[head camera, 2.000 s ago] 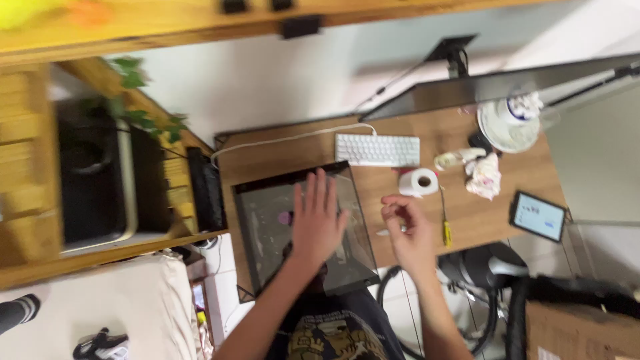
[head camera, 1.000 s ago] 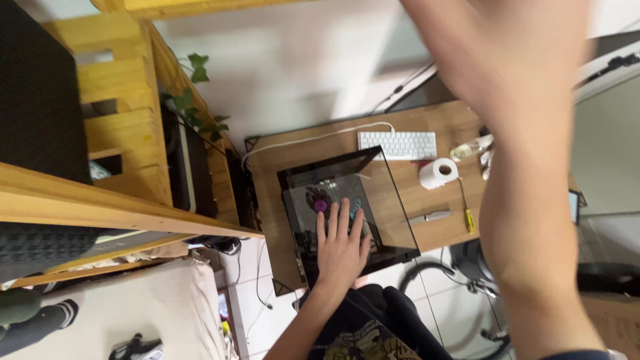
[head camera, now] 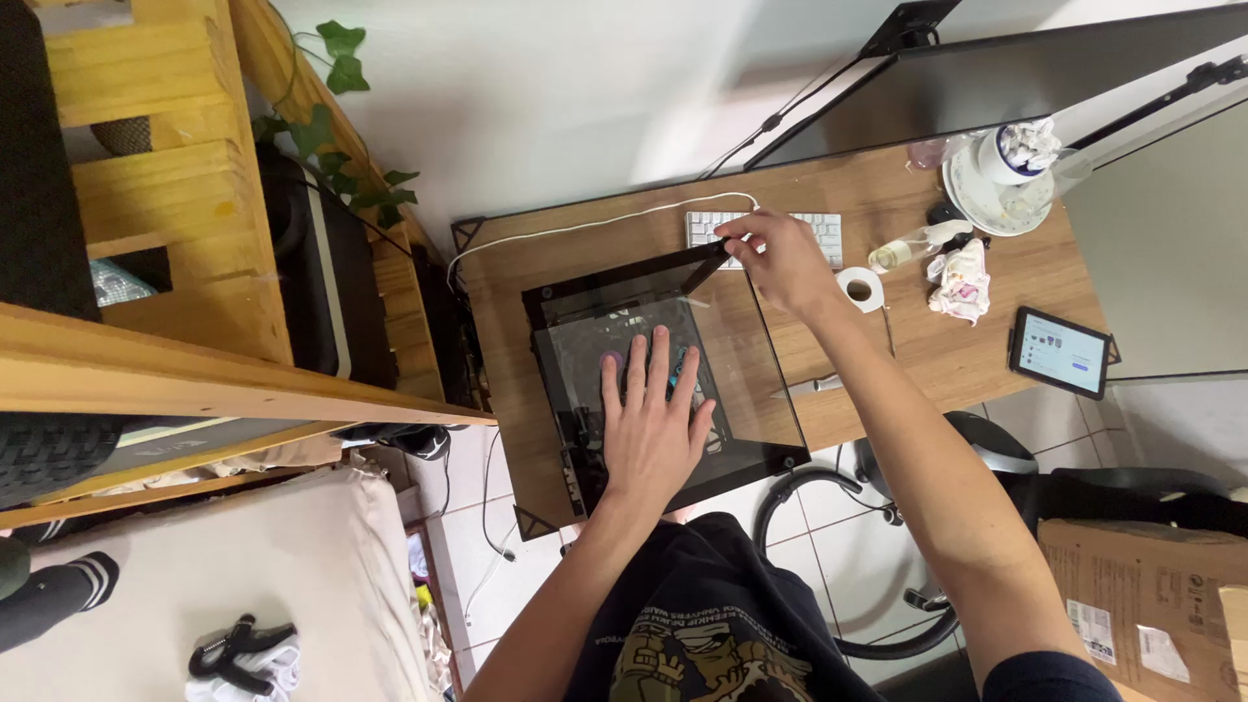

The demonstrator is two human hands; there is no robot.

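Observation:
A computer case with a transparent, black-edged side panel lies on the wooden desk. My left hand rests flat on the panel, fingers spread, above the internal parts. At the panel's far right corner, my right hand has thumb and fingers closed near the black edge; whether it grips the corner or something small is unclear. Just behind that hand is a white keyboard. A knife lies right of the case, partly beneath the panel's edge. White tape or paper roll stands nearby.
On the right are a small bottle, crumpled tissue, a plate with a cup, and a tablet. A monitor stands behind. Wooden shelving borders the left; an office chair and cardboard box are lower right.
My right hand has come down from high in front of the view to the panel's far right corner. My left hand remains on the panel. The yellow-handled tool seen earlier no longer shows.

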